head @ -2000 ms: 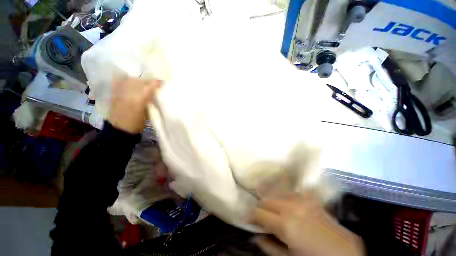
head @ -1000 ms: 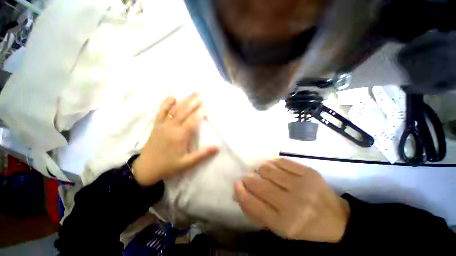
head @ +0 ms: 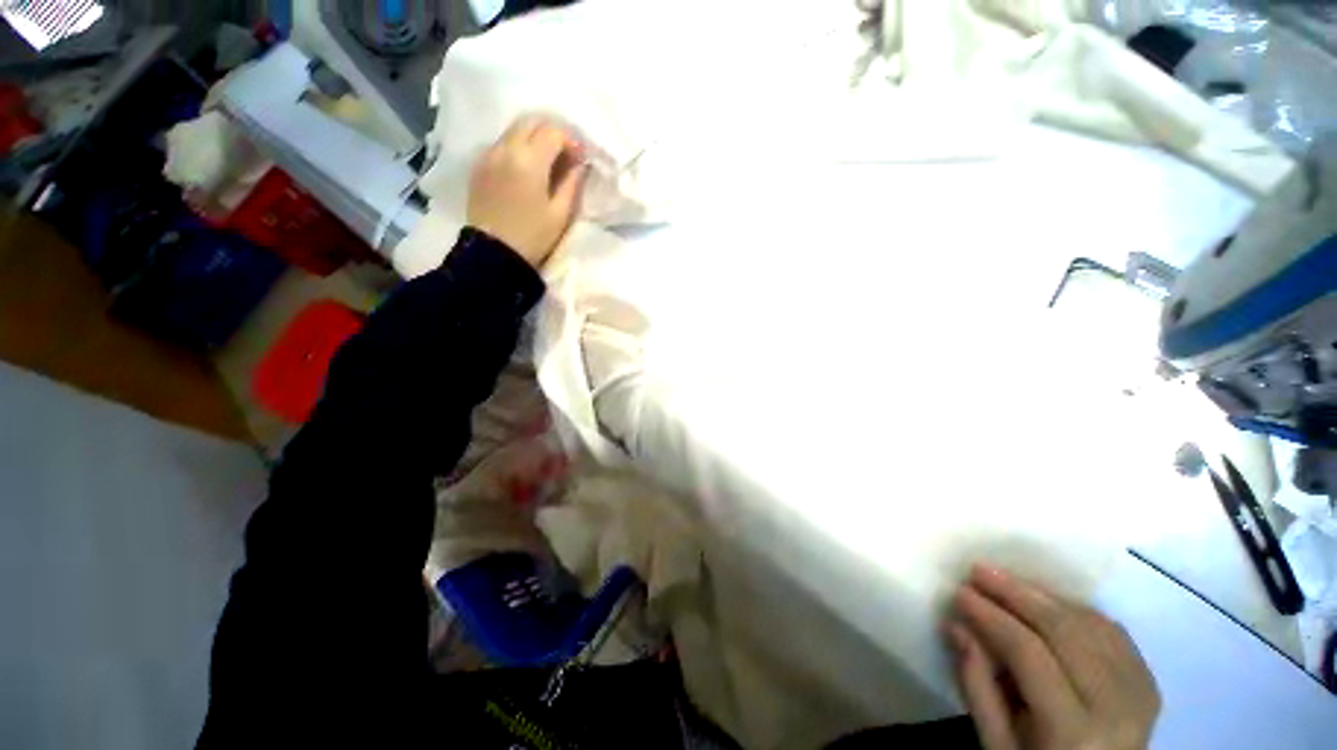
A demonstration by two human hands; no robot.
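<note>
A large cream cloth (head: 821, 337) spreads over the table and hangs over its front edge, partly washed out by glare. My left hand (head: 528, 183) is at the upper left and grips the cloth near its left edge. My right hand (head: 1048, 659) is at the lower right with its fingertips on the cloth; whether it pinches the cloth is hidden. The sewing machine head (head: 1268, 293) is at the right, partly cut off by the picture's edge.
Black thread snips (head: 1258, 535) lie at the right. More cream cloth (head: 997, 59) is heaped at the back. Low down are a blue basket (head: 535, 623) with cloth around it, a red object (head: 305, 359) and a red basket (head: 293, 220).
The view has swung left. My hands, close together on the cloth before, are now far apart, and the cloth is spread wider. The machine head now shows at the far right.
</note>
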